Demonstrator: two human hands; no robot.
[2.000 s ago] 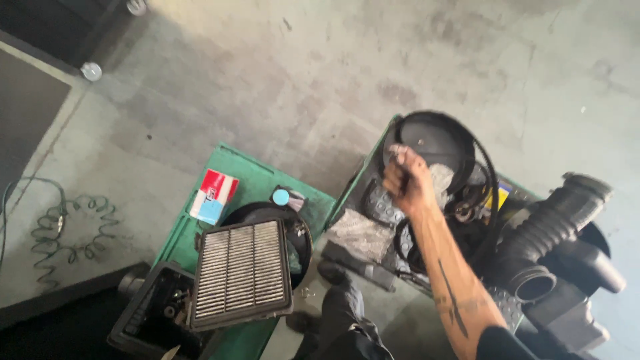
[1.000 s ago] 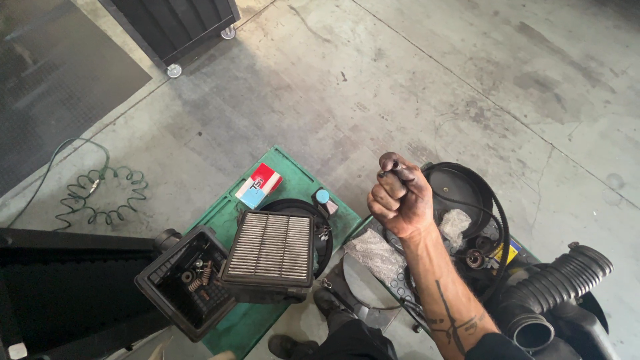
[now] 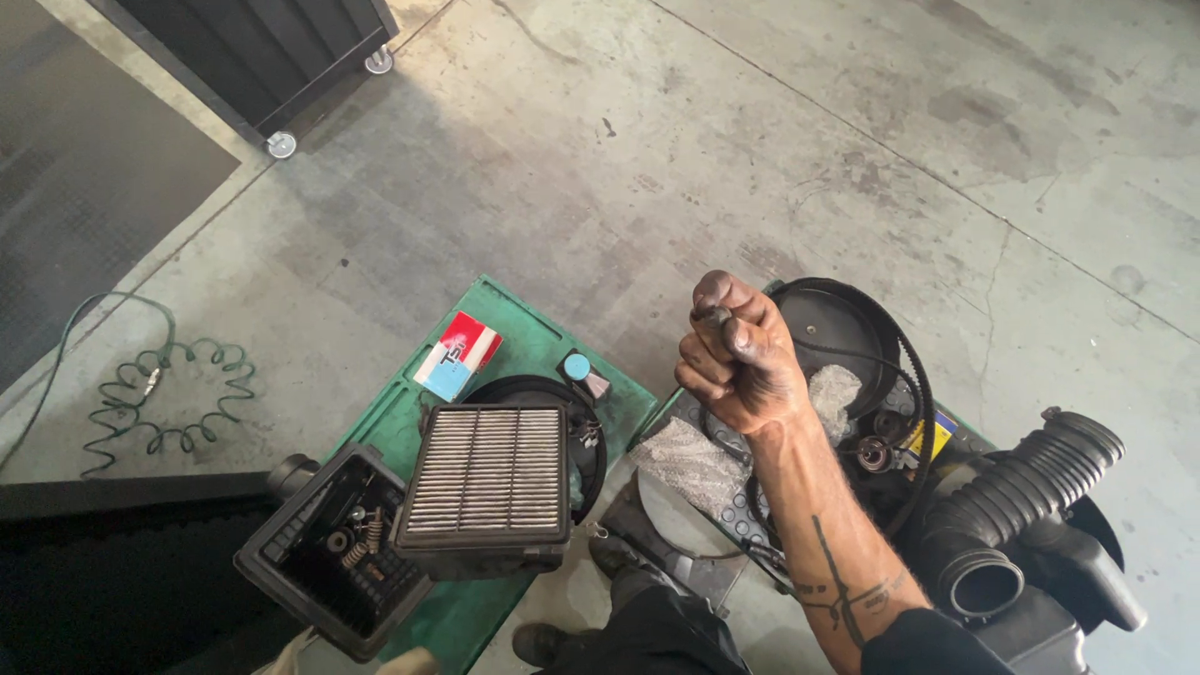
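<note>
My right hand [image 3: 741, 361] is raised in front of the parts on the right, its greasy fingers curled in; whether something small is hidden in them does not show. Behind it lie a ribbed black belt [image 3: 923, 403] and crumpled bubble wrap [image 3: 694, 459]. A blurred, skin-coloured shape at the bottom edge may be part of my left hand [image 3: 409, 664]; what it touches is hidden. Nearby are an open black air filter housing [image 3: 272, 562] holding springs and small hardware, and a pleated air filter [image 3: 487, 469] in a black frame.
A green surface [image 3: 398, 403] bears a red, white and blue box [image 3: 459, 356] and a container with a blue cap [image 3: 577, 367]. A corrugated black intake hose [image 3: 1031, 478] lies at right. A coiled air hose [image 3: 225, 403] and a wheeled black cabinet [image 3: 244, 56] stand left.
The fingers of my right hand have drawn together into a fist. The view has shifted, bringing more of the black cabinet into sight.
</note>
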